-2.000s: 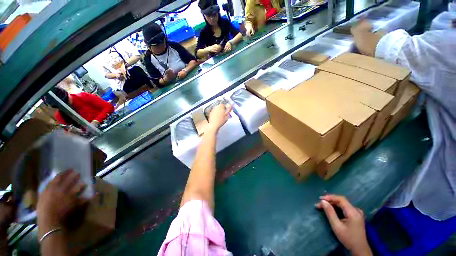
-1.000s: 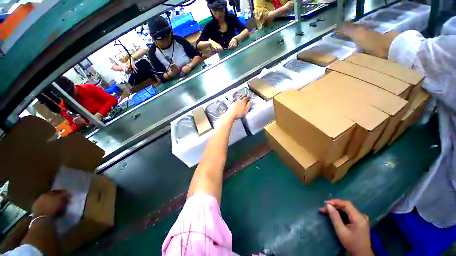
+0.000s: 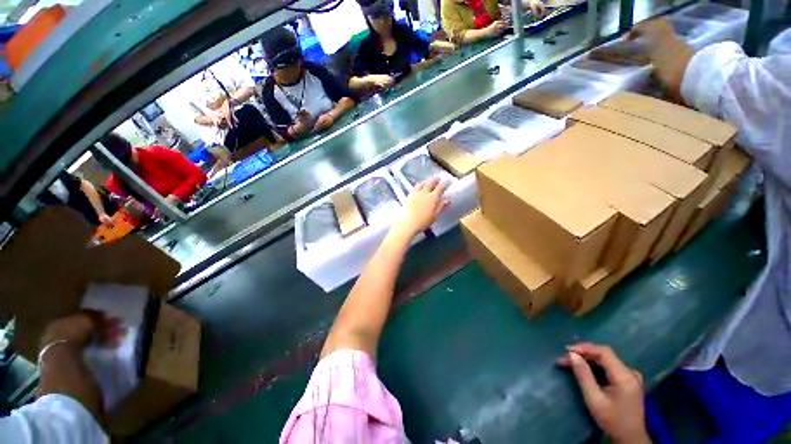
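Note:
My left hand (image 3: 425, 206), below a pink sleeve, lies with fingers apart on the near end of the second white foam tray (image 3: 444, 224), beside a grey bagged unit (image 3: 420, 170). It holds nothing. The nearest foam tray (image 3: 334, 270) has two grey bagged units with a small brown accessory box (image 3: 349, 213) between them. Another accessory box (image 3: 454, 157) lies in the second tray. My right hand (image 3: 611, 390) is low at right by the bench edge, fingers loosely curled and apart, empty.
Stacked brown boxes (image 3: 555, 191) stand on the green bench right of my left arm. A neighbour's hand (image 3: 82, 334) is on a white foam piece in an open carton (image 3: 173, 347) at left. Another person's hand (image 3: 663, 54) reaches over the trays at upper right. Workers sit beyond the belt.
My left hand has moved right from the nearest tray to the second one. The neighbour's white piece has gone from above the carton down into it. My right hand has barely moved.

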